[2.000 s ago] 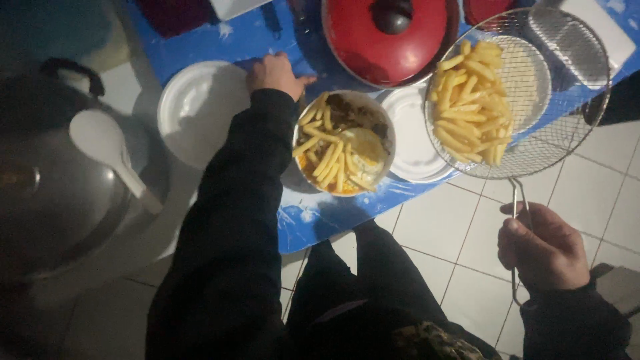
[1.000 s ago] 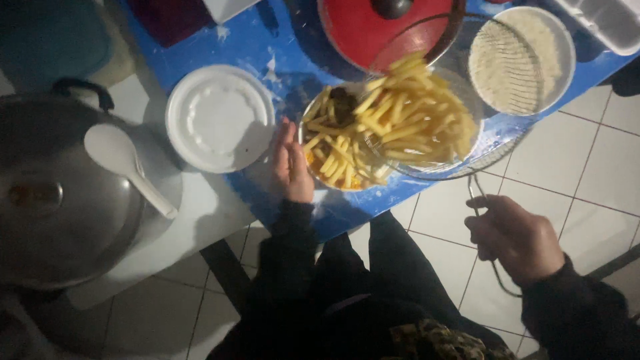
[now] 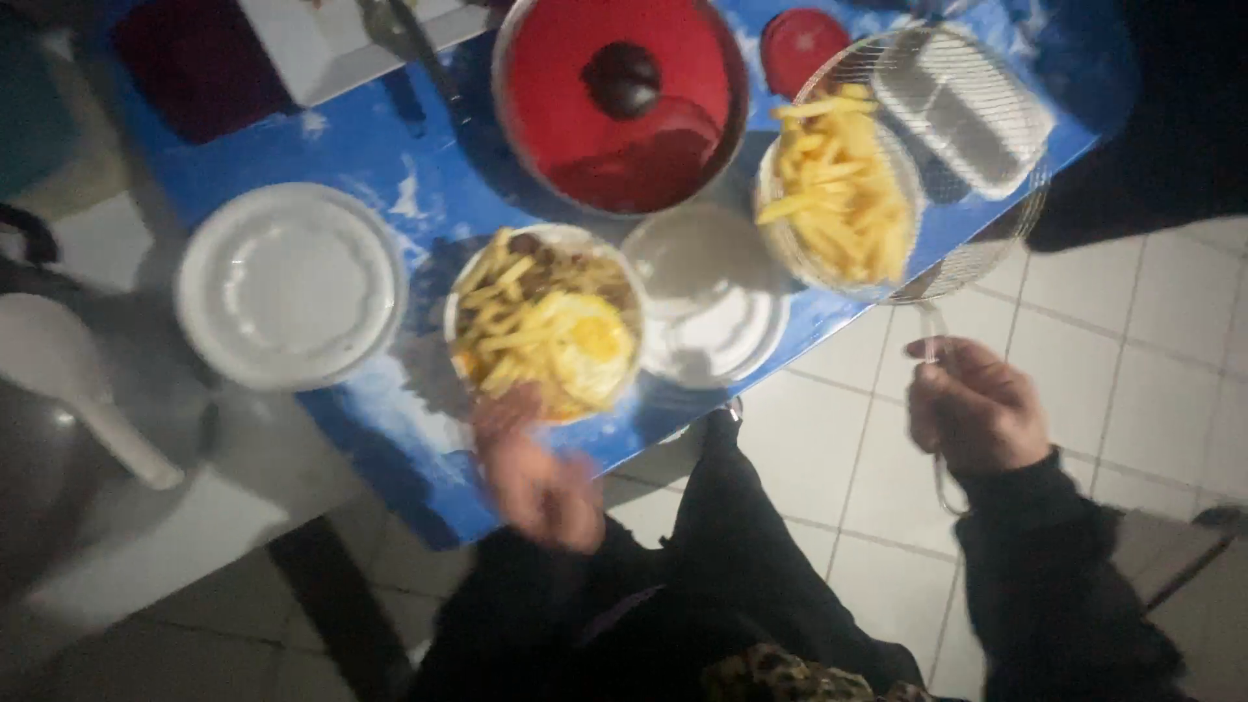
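Observation:
My right hand (image 3: 980, 405) grips the wire handle of a round mesh skimmer (image 3: 975, 268) that carries a pile of French fries (image 3: 838, 185). The skimmer is over the table's right part, above a round bowl. My left hand (image 3: 536, 473), blurred, is at the near edge of a round bowl of food (image 3: 448, 327); whether it touches the bowl or a fry is unclear. In that bowl are fries, a fried egg (image 3: 590, 346) and dark shredded food. White round lids or plates lie on both sides, one (image 3: 292, 288) to the left and one (image 3: 726, 341) to the right.
A pot with a red lid (image 3: 624, 146) stands behind the bowls on the blue table. A foam tray (image 3: 960, 112) sits at the back right, a red round lid (image 3: 804, 49) beside it. A white spoon (image 3: 88, 400) rests on a large metal pot at left.
The skimmer with fries was over the food bowl a second ago and has moved right, off it. My left hand, earlier at the bowl's left side, is now at its near edge.

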